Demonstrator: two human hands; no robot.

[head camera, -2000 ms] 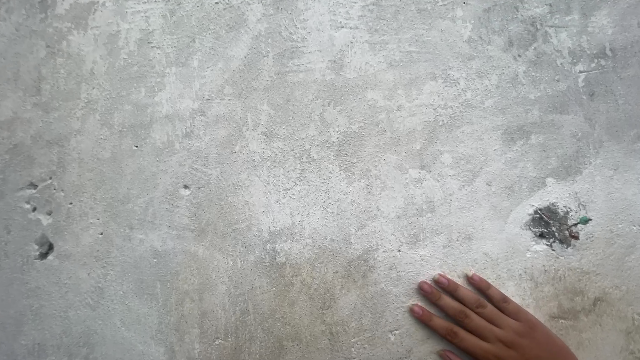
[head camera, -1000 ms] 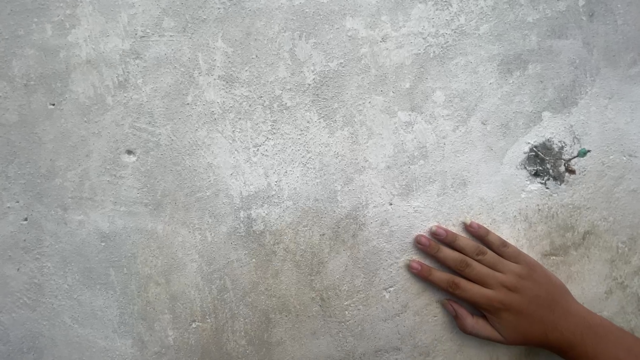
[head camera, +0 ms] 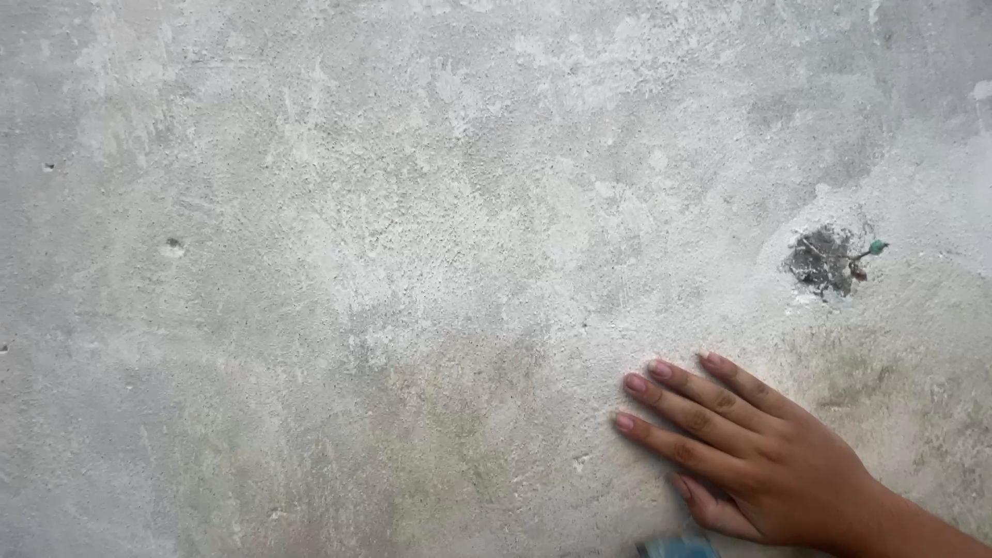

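My right hand (head camera: 744, 449) lies palm down at the lower right on a rough, grey plastered wall (head camera: 434, 256), its fingers a little apart and pointing up and left, with nothing held. Below its thumb, a blurred blue object (head camera: 678, 549) with a dark edge shows at the bottom border; what it is cannot be told. My left hand is out of the frame.
A broken hole (head camera: 821, 260) in the plaster, with a thin twisted strand and a small green tip (head camera: 877, 247) sticking out, is above and right of my hand. A small pit (head camera: 173, 246) marks the wall's left part.
A blue object has appeared at the bottom edge, below my right hand. More of my right hand and wrist shows than two seconds ago.
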